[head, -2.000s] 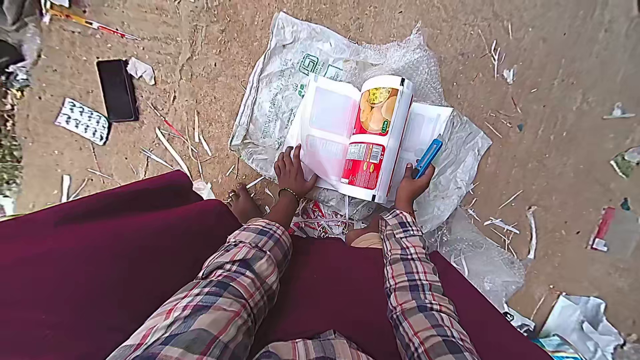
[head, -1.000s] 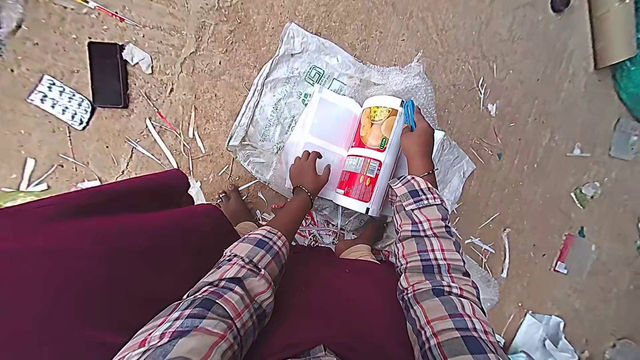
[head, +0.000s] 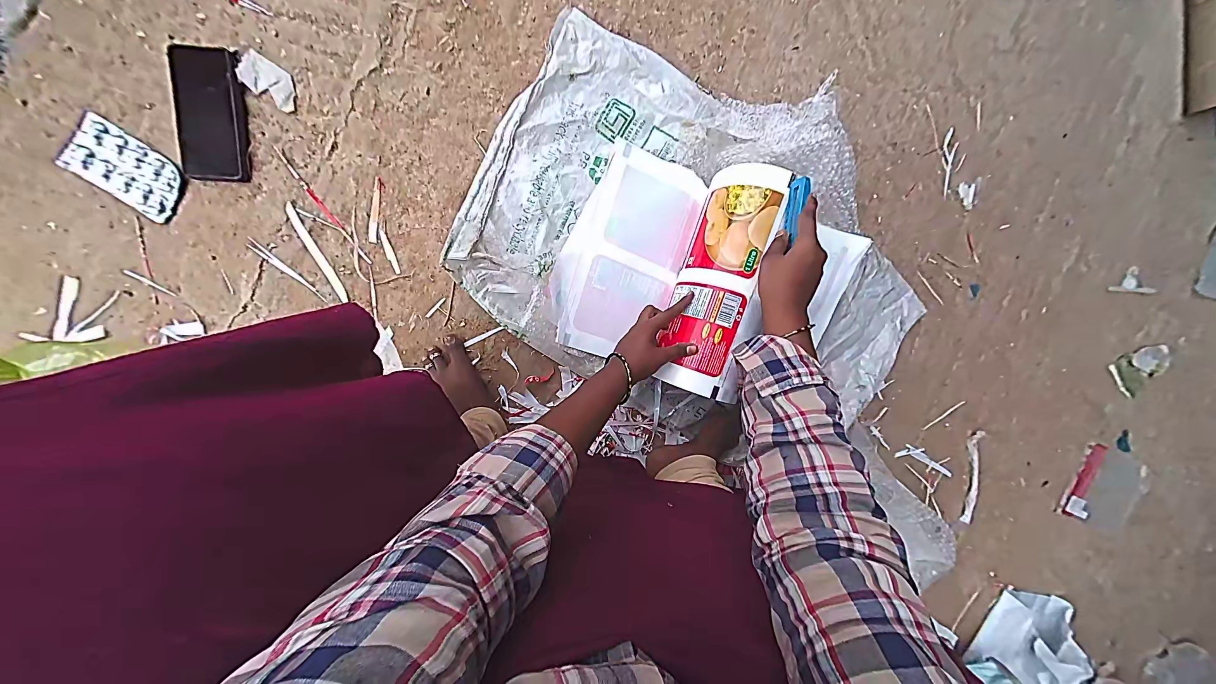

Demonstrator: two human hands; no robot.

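Note:
A stack of printed plastic packaging sheets (head: 727,228), red and white with a food picture, lies on a crumpled clear plastic bag (head: 513,199). Its left part (head: 617,256) shows the pale reverse side. My left hand (head: 655,342) rests on the lower red print with fingers spread, gripping nothing. My right hand (head: 793,266) is at the sheets' right edge, closed round a blue-handled tool (head: 798,204), perhaps a cutter; its tip is hidden. Whether this hand also grips the sheets is unclear.
A black phone (head: 209,114) and a blister pack (head: 122,167) lie on the ground at upper left. Cut strips (head: 632,432) are heaped near my feet, with more scattered around. Crumpled plastic (head: 1031,636) lies at lower right, and a cardboard edge (head: 1200,57) is at upper right.
My left hand has moved right, from the pale left part of the sheets onto the red print. My right hand, holding the blue tool, has moved up the right edge since the earliest frame.

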